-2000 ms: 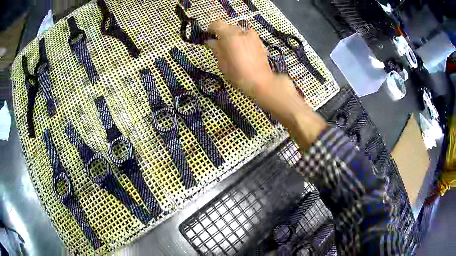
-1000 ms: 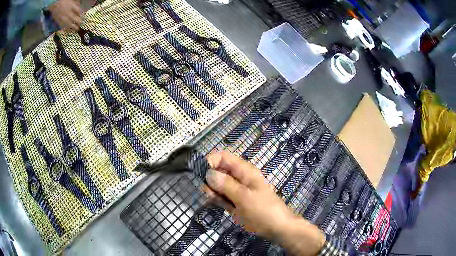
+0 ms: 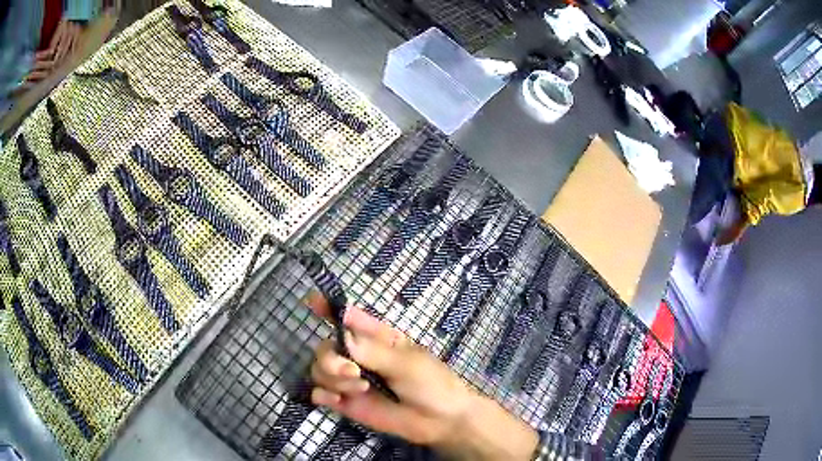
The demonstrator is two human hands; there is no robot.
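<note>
My right hand (image 3: 388, 383) comes in from the lower right, slightly blurred. It is shut on a dark watch band (image 3: 322, 281), held tilted above the left part of the black wire mesh rack (image 3: 230, 351). Fingers hide the band's middle. Several dark watch bands lie side by side across the rack, one with its ring visible (image 3: 494, 259). The cream mesh mat (image 3: 203, 293) lies to the left, holding rows of similar bands, such as a ringed one (image 3: 178, 187). My left hand is out of the picture.
A clear plastic box (image 3: 442, 81) and white rings (image 3: 547, 94) lie beyond the rack. A cardboard sheet (image 3: 608, 216) lies right of it; something red (image 3: 656, 351) shows under its right end. Another person's blurred hand (image 3: 72, 45) is over the mat's far left. Yellow cloth (image 3: 766, 162) shows at right.
My right hand has come from the mat's far side to above the black rack, now with a band in it. The view has shifted right, and another person's hand has appeared at the far left.
</note>
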